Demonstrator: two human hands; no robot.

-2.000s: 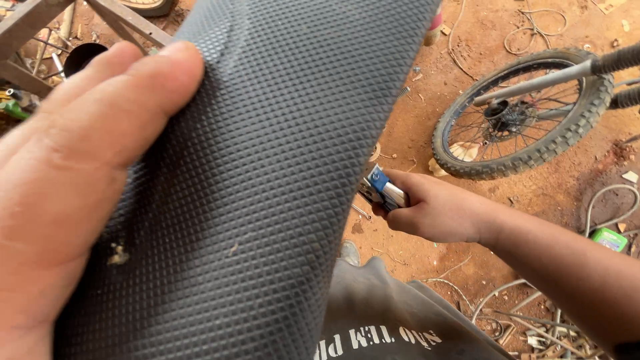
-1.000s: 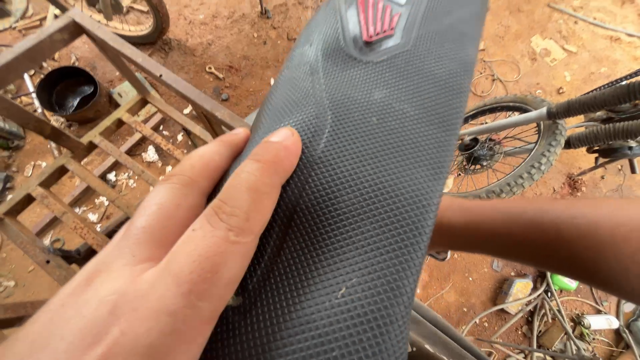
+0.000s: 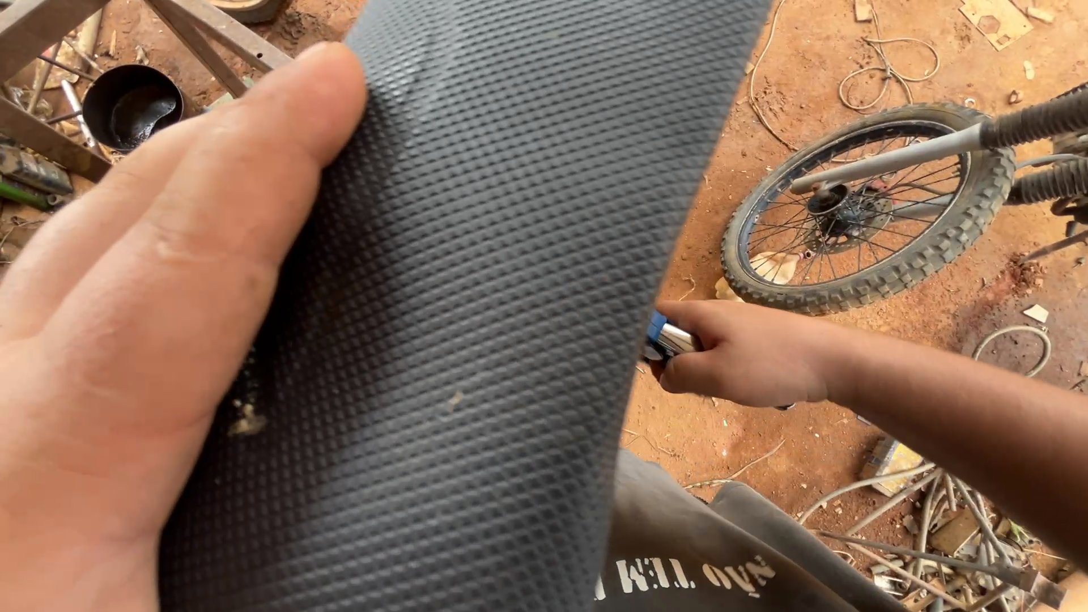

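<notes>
A long motorcycle seat with a black, diamond-textured cover [image 3: 476,280] fills the middle of the view, close to the camera. My left hand [image 3: 161,280] lies along its left edge, fingers on the cover; part of the grip is hidden. Beyond the right edge of the seat, my right hand [image 3: 739,353] is closed around a blue and silver hand tool [image 3: 671,338], perhaps a staple gun. The seat hides the tool's front end. Pale marks show on the cover near my left hand.
A motorcycle wheel with a knobby tyre [image 3: 884,289] and fork legs [image 3: 901,157] is at right. A rusty metal frame [image 3: 229,38] and a black pot [image 3: 132,106] are at upper left. Cables and scrap [image 3: 943,501] lie on the dirt floor at lower right; dark printed fabric [image 3: 680,544] shows below.
One second ago the seat hid my right hand and showed a red emblem near its top; now that hand and the tool are visible and the emblem is out of view. The view has shifted.
</notes>
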